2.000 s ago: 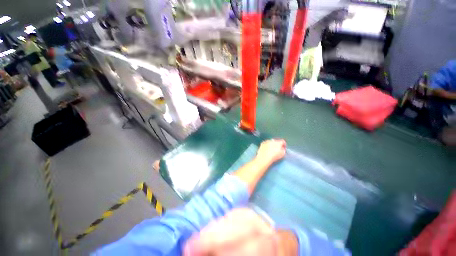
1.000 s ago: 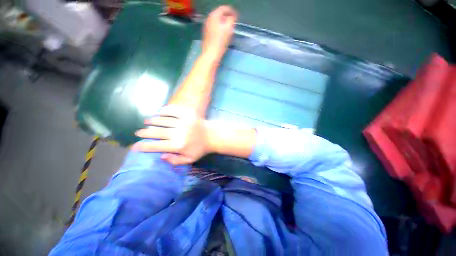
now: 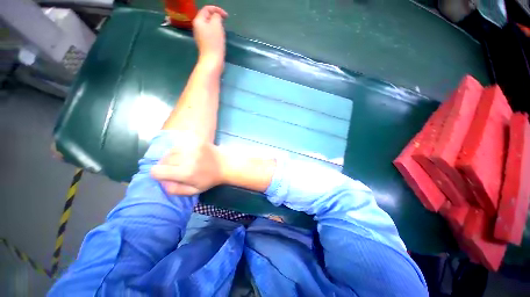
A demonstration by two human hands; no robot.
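Observation:
My left forearm is bare and reaches over the bench, with my left hand (image 3: 209,30) at the far edge of the mat beside a red-orange post. No object shows in it; its fingers look loosely curled. My right hand (image 3: 190,165) lies across the left arm near the elbow, its fingers bent around the pushed-up light blue sleeve (image 3: 152,183). A pale blue-green pad (image 3: 285,113) with dark parallel lines lies flat on the dark green mat (image 3: 386,125), to the right of the left forearm.
Several thick red slabs (image 3: 465,148) lean in a stack at the right of the mat. The red-orange post (image 3: 181,11) is cut off by the top edge. Yellow-black floor tape (image 3: 65,220) is at lower left. A pale frame part (image 3: 49,35) stands at upper left.
The right hand's spread fingers have curled in over the sleeve edge, and the sleeve edge sits slightly higher in view. Since the first frame, the view has tilted down toward the lap.

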